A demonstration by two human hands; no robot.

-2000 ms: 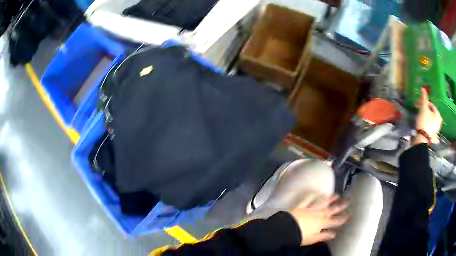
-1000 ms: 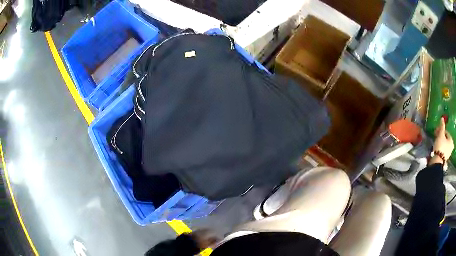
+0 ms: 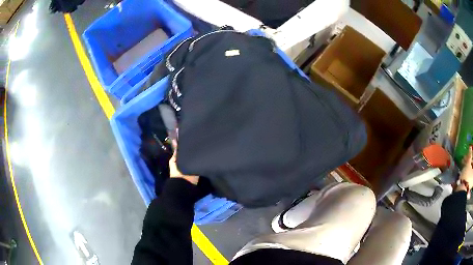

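A wide, limp black bag [image 3: 259, 119] with a small pale label and silvery zipper lines lies over the blue crate [image 3: 129, 155]. My left hand [image 3: 181, 171] is at the bag's lower left edge, inside the crate's opening; its fingers are partly hidden by black fabric, so its grip is unclear. My right hand [image 3: 467, 173] is at the far right, partly cut off by the picture's edge. A finger touches the green machine [image 3: 465, 127] near its red switch, and I see nothing held.
Another blue crate [image 3: 98, 39] stands behind. Brown cartons [image 3: 350, 59] and a white bin [image 3: 306, 31] lie beyond the bag. An orange-red nozzle head [image 3: 435, 155] and grey ribbed hose [image 3: 422, 196] are beside my knees. A yellow line crosses the grey floor [image 3: 57, 155].
My left hand has moved from my lap, past the crate's near side, to the bag's left edge. My right hand stays at the green machine. The view has shifted left.
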